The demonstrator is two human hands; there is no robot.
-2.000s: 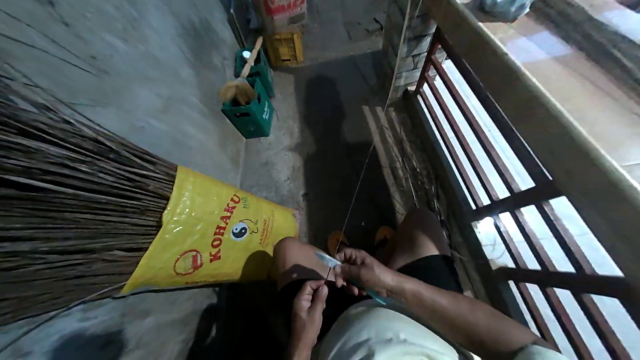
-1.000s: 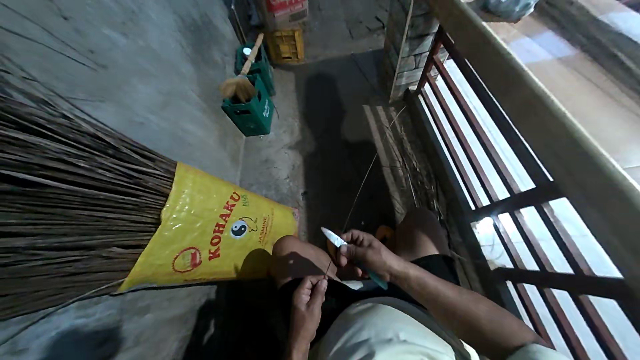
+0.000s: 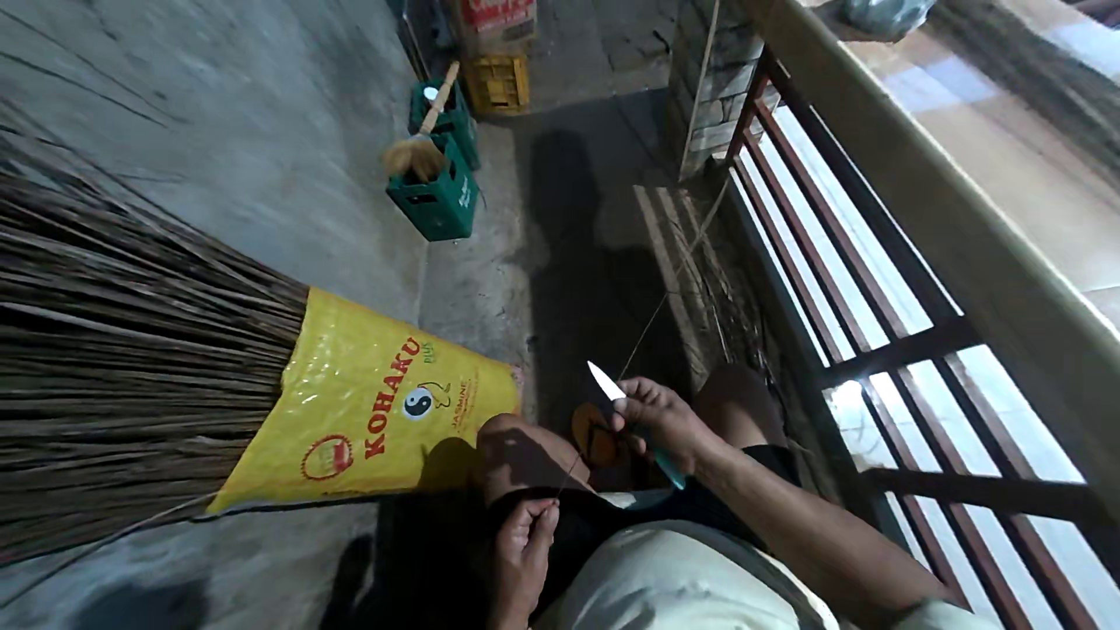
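My right hand (image 3: 661, 420) grips a knife (image 3: 605, 381) with a pale blade and a teal handle, its tip pointing up and left. A thin, dark stick, likely a leaf midrib (image 3: 646, 328), runs from beside the blade out over the floor. Lower left, my left hand (image 3: 528, 534) pinches the near end of the stick between thumb and fingertips. At the left, a yellow plastic sack (image 3: 385, 411) printed with a rice brand holds a large bundle of long, dry midribs (image 3: 140, 350), which fan out toward the left edge.
Green plastic crates (image 3: 446, 210), one with a brush or small broom (image 3: 416, 157) on it, stand by the grey wall. Behind is a yellow crate (image 3: 499, 85). Metal railing bars (image 3: 840, 236) line the right side, with loose thin sticks (image 3: 713, 289) on the floor alongside. A sandal (image 3: 595, 433) shows between my knees.
My hands have moved apart: they were close together two seconds ago. The knife blade now points more upward, and the stick stretches between my hands.
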